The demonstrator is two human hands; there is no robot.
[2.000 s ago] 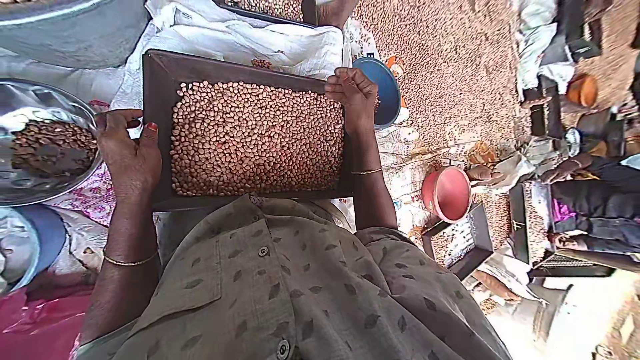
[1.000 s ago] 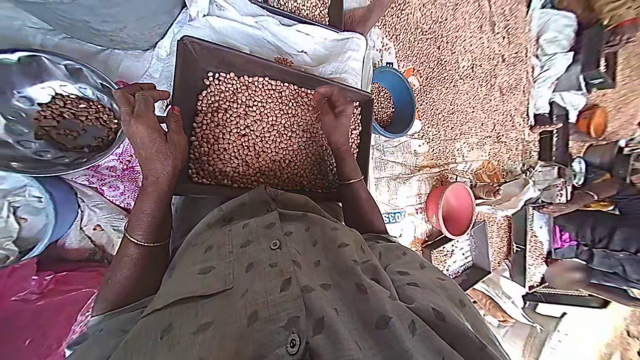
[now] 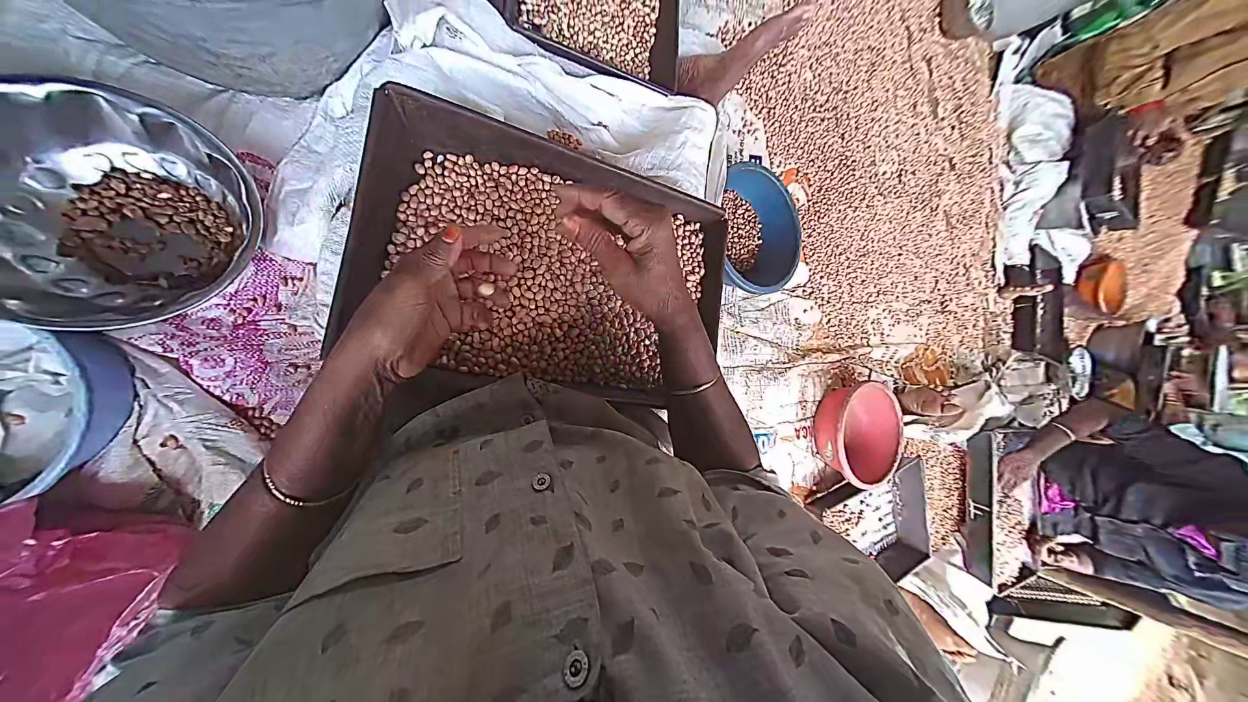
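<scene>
A dark rectangular tray (image 3: 353,210) lies against my front, its bottom covered with a layer of pinkish-brown nuts or beans (image 3: 546,283). Over the tray's left part is my left hand (image 3: 429,302), palm turned inward, with one pale kernel (image 3: 487,290) at its curled fingers. My right hand (image 3: 629,249) is above the right part of the same layer, thumb and fingers apart; nothing can be made out between them. Neither hand holds the tray's rim. A bracelet circles each wrist.
At left are a shiny metal bowl (image 3: 249,185) with darker pieces and a blue-rimmed tub (image 3: 97,390). A blue bowl (image 3: 780,234) stands right of the tray, a red bowl (image 3: 868,434) farther off. Spread kernels (image 3: 877,175) cover the ground; co-workers with trays sit at right.
My left hand has left the tray's left rim and come over the kernels. My right hand, on the tray's far right corner two seconds ago, is above the kernels.
</scene>
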